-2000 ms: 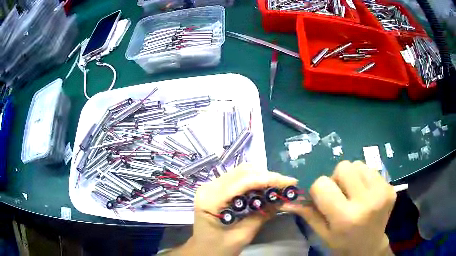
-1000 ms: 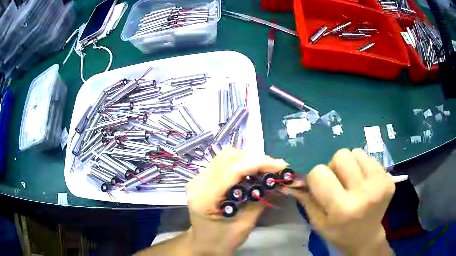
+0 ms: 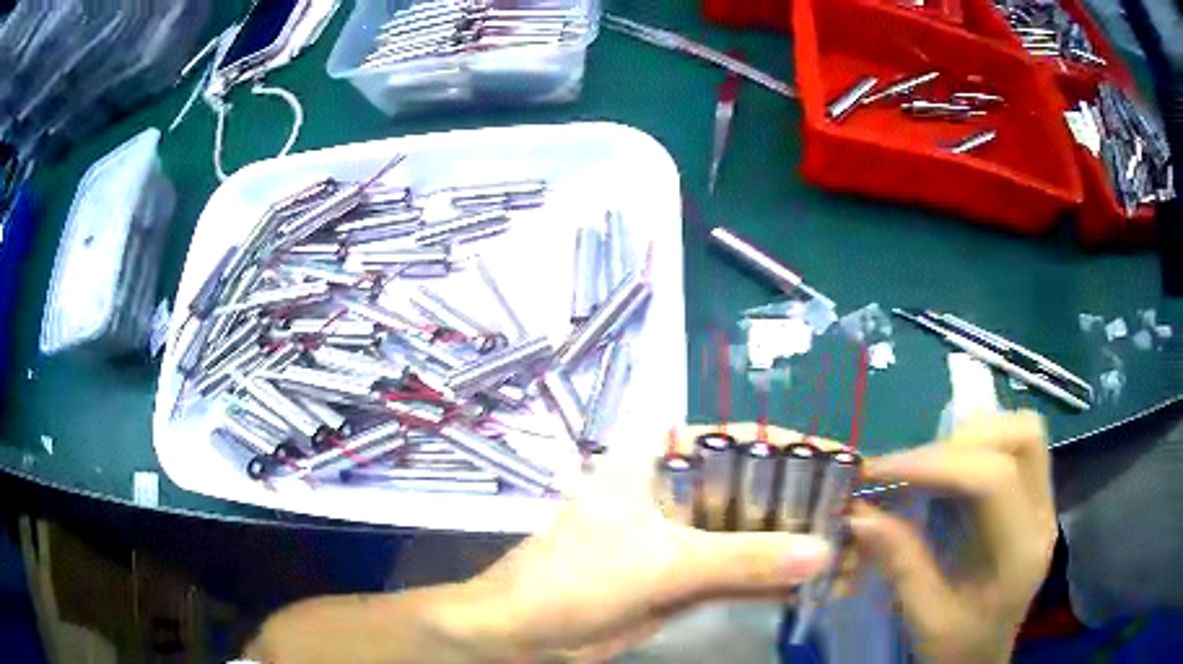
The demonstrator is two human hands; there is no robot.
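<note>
My left hand [image 3: 649, 564] holds several silver cylinders [image 3: 759, 486] side by side in a row, upright, beyond the right part of the white tray. Their dark ends face up and thin red wires rise from them. My right hand [image 3: 979, 538] is blurred, with its fingers at the right end of the row; whether it grips a cylinder is unclear. The white tray [image 3: 666, 169] holds a heap of similar cylinders with red wires. Two slim pen-like or pointed tools [image 3: 996, 354] lie on the mat behind my right hand.
A clear box [image 3: 474, 88] of slim rods stands behind the tray. A frosted box [image 3: 104, 253] is at left. Red bins [image 3: 941, 169] with metal parts are at right rear. A single cylinder [image 3: 759, 260], a pointed tool [image 3: 721, 130] and film scraps [image 3: 778, 340] lie on the mat.
The cylinders have turned from ends facing me to upright, with their sides showing, and moved right. My right hand has let go of the white-tipped tool; two slim tools now lie on the mat.
</note>
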